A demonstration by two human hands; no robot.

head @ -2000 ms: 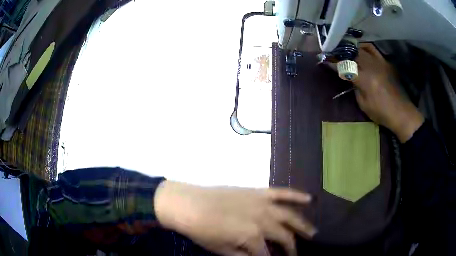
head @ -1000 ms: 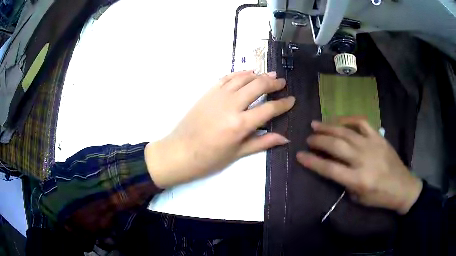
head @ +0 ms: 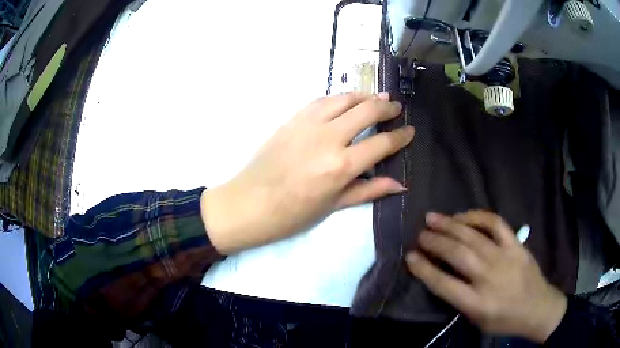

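Note:
The dark brown panel (head: 476,170) lies under the machine head, with stitch lines along its left edge. The presser foot (head: 406,78) is on that edge. The green patch (head: 464,76) shows only in part behind the tension knob. My left hand (head: 319,163) lies flat with fingers apart, its fingertips on the panel's left edge just below the foot. My right hand (head: 483,265) rests on the lower part of the panel, fingers bent. It holds a thin awl-like tool (head: 445,330), whose pale end shows above the hand and whose spike points down left.
The sewing machine head (head: 544,41) and a cream tension knob (head: 499,100) overhang the panel at upper right. The white table (head: 190,102) lies to the left. Plaid fabric (head: 39,173) and grey and brown pieces are piled at the far left. Grey fabric shows at the right edge.
The brown panel and its green patch have moved up under the machine head. My right hand is lower in the picture, still with the tool. My left hand remains at the panel's left edge.

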